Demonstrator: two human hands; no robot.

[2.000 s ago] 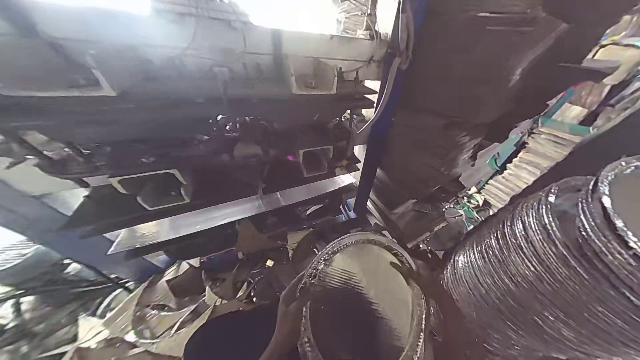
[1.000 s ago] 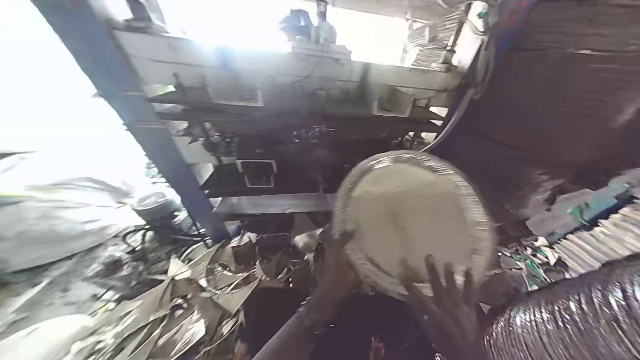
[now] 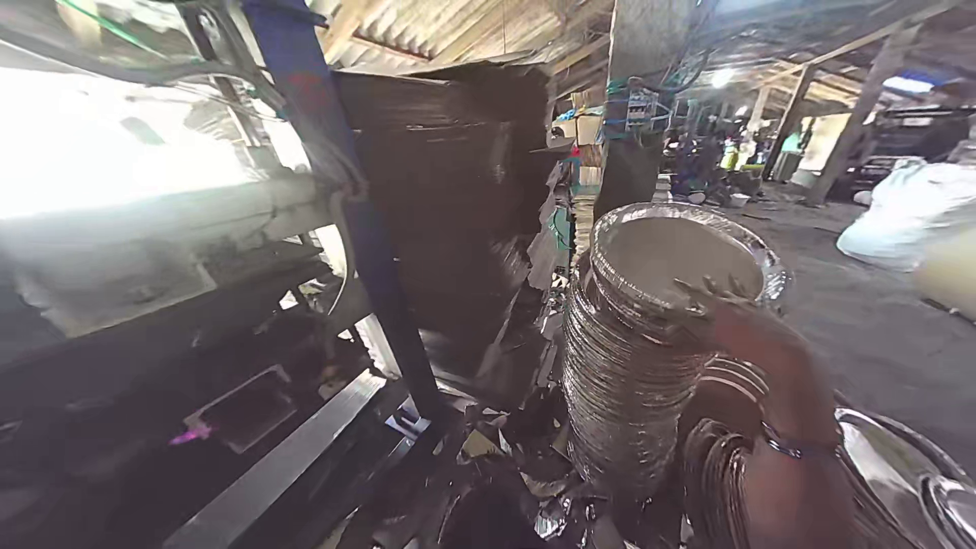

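Note:
A tall stack of round, shallow trays with shiny ridged rims [image 3: 625, 404] stands right of centre. On its top lies a round tray with a dull, pale grey face [image 3: 679, 248]. My right hand [image 3: 717, 313] is at the near right edge of this top tray, its fingers lying over the rim onto the face and its palm outside; the thumb is hidden. A thin bracelet circles the wrist. My left hand is out of view.
A blue metal post [image 3: 366, 229] and a dark machine frame with a pale metal bar [image 3: 282, 465] stand left. Scraps [image 3: 488, 442] litter the ground beside the stack. More shiny round pieces [image 3: 900, 457] lie lower right. A white sack [image 3: 915, 213] sits on the floor beyond.
A second ago both hands held a round tray before the machine; now my right hand is at a tray on top of the stack and my left is out of view. The view has swung right.

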